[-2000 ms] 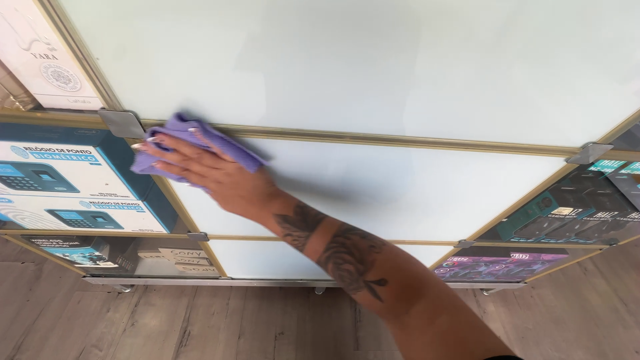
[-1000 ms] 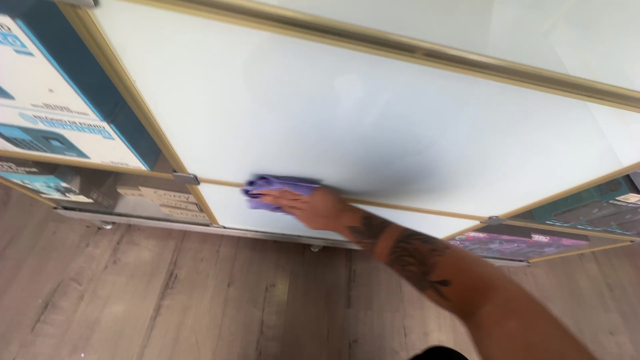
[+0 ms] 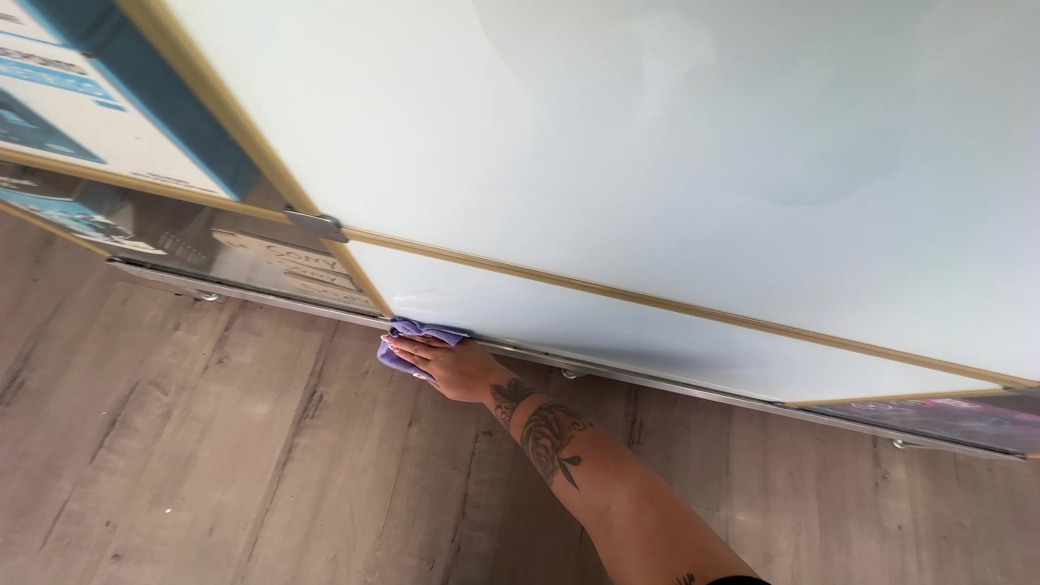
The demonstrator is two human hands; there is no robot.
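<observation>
My right hand (image 3: 455,366) presses a purple cloth (image 3: 426,331) against the metal bottom rail (image 3: 666,382) of a display cabinet, near the lower left corner of its lowest white panel (image 3: 569,325). Part of the cloth hangs below the rail, under my fingers, and the palm hides some of it. My forearm reaches in from the lower right. Above the hand, a gold-coloured strip (image 3: 650,302) parts the low white panel from a large white panel (image 3: 650,146). My left hand is out of view.
On the left, glass-fronted compartments hold a blue and white box (image 3: 154,106) and several cardboard boxes (image 3: 301,264). A metal corner clip (image 3: 317,223) joins the strips. Small casters (image 3: 209,296) show under the rail, above a wood-plank floor (image 3: 203,439). A purple package (image 3: 959,418) lies behind glass at the right.
My right hand, with the purple cloth, has moved from the upper strip's left end, down past the lower strip, to the bottom rail. The view has shifted closer to the cabinet's base.
</observation>
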